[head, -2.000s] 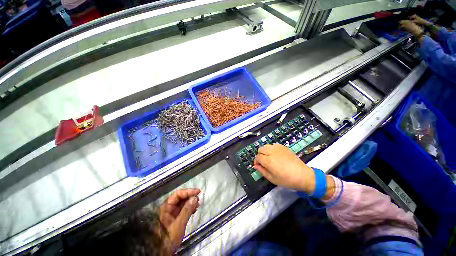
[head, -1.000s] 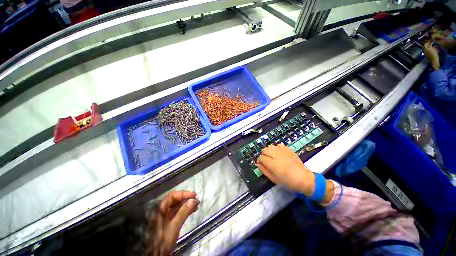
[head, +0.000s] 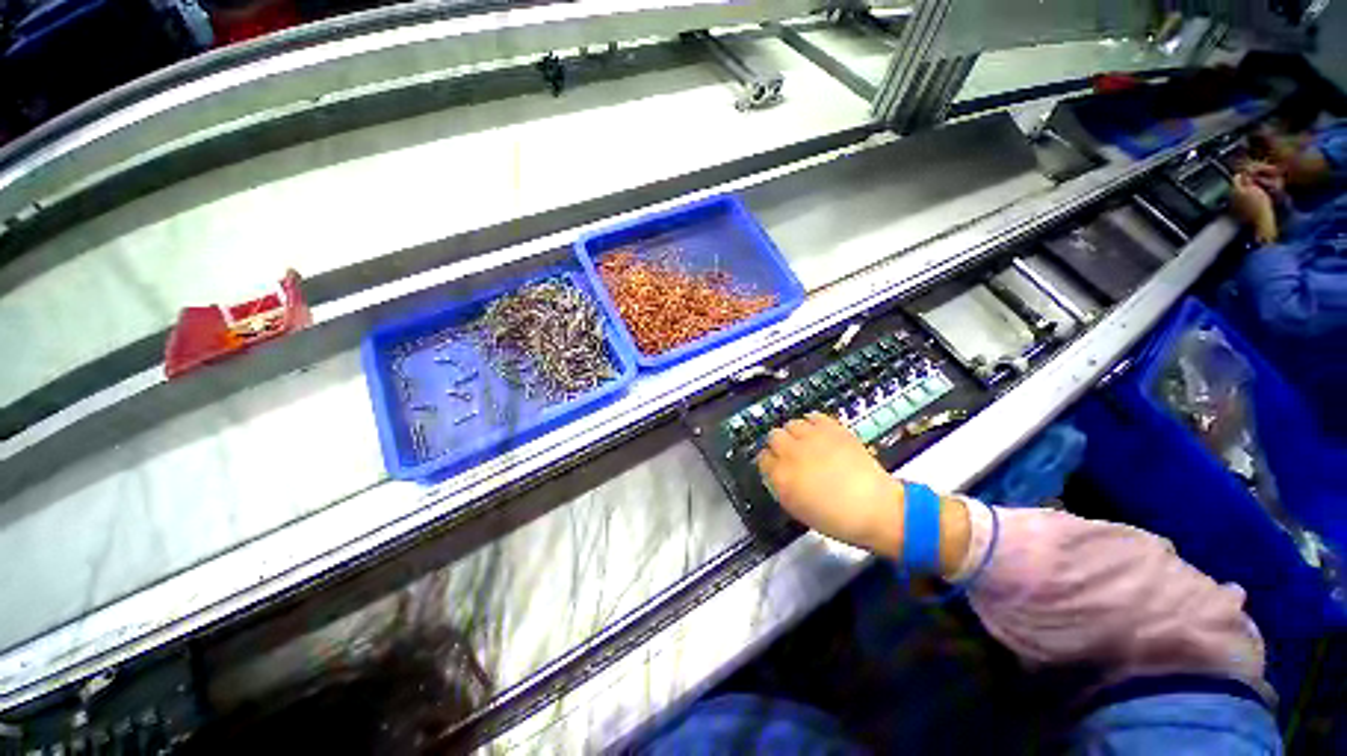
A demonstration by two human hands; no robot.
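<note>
A green circuit board panel [head: 904, 387] lies in a black carrier [head: 968, 387] on the conveyor. My right hand [head: 827, 476], with a blue band at the wrist, is over the panel's left end, palm down. Its fingertips are at the board and whatever they may hold is hidden. My left hand is not in view; dark hair blurs the lower left. Beyond the rail, a blue tray holds silver leaded components [head: 547, 343], and another beside it holds orange leaded components [head: 680, 303].
A small red tray [head: 234, 328] is left of the blue trays. Another carrier [head: 111, 721] shows at the lower left edge. A large blue tote [head: 1270, 502] with plastic bags is at right. Another person's hands [head: 1256, 200] are at the line at upper right.
My left hand, seen earlier at lower centre-left, has left the picture. My right hand stays at the panel's left end. The view has shifted, and a carrier now shows at lower left.
</note>
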